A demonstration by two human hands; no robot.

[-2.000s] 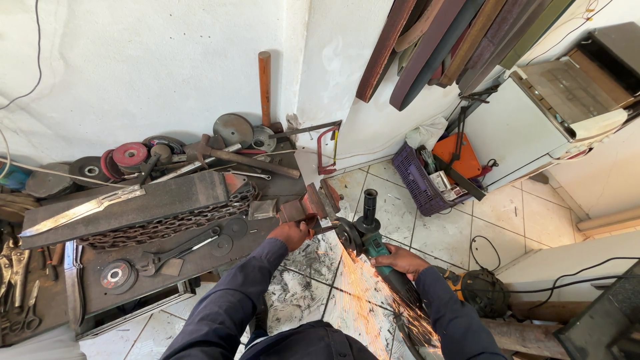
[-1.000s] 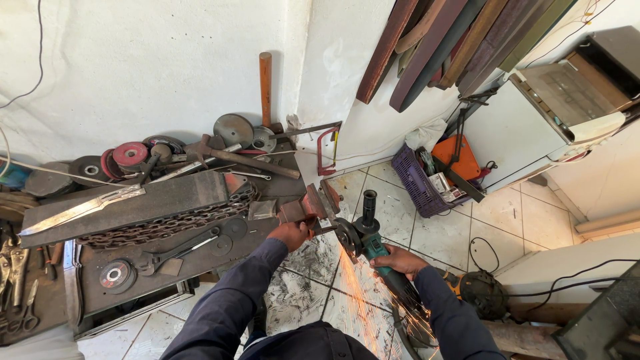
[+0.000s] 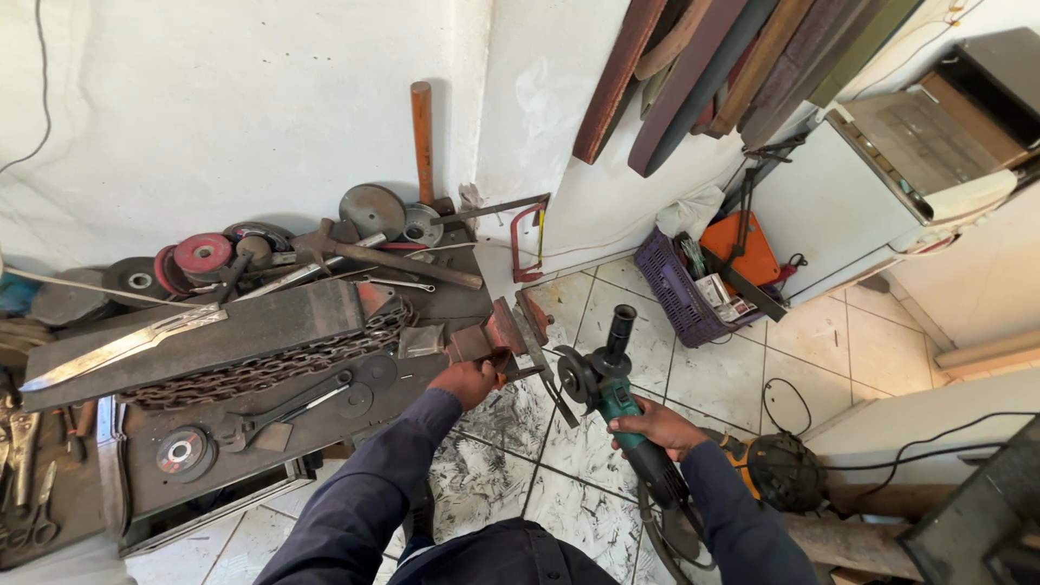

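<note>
My right hand (image 3: 656, 428) is closed around the green and black body of an angle grinder (image 3: 621, 398), whose side handle points up. The grinder's disc and guard stand a little to the right of a dark flat metal bar (image 3: 559, 388), apart from it. A red bench vise (image 3: 497, 329) at the bench corner clamps this bar, which sticks out toward me. My left hand (image 3: 465, 384) rests at the vise, its fingers on a dark piece that looks like the vise handle; the hand partly hides it.
On the bench lie a rusty chain (image 3: 276, 370), a long flat steel block (image 3: 244, 341), a knife-shaped blade blank (image 3: 122, 349), a hammer (image 3: 390, 262) and grinding discs (image 3: 180, 453). A purple crate (image 3: 678, 292) stands on the floor. Sanding belts (image 3: 691, 89) hang on the wall.
The spray of sparks has stopped. My right hand has moved the grinder to the right, off the bar in the vise. My left hand stays at the vise.
</note>
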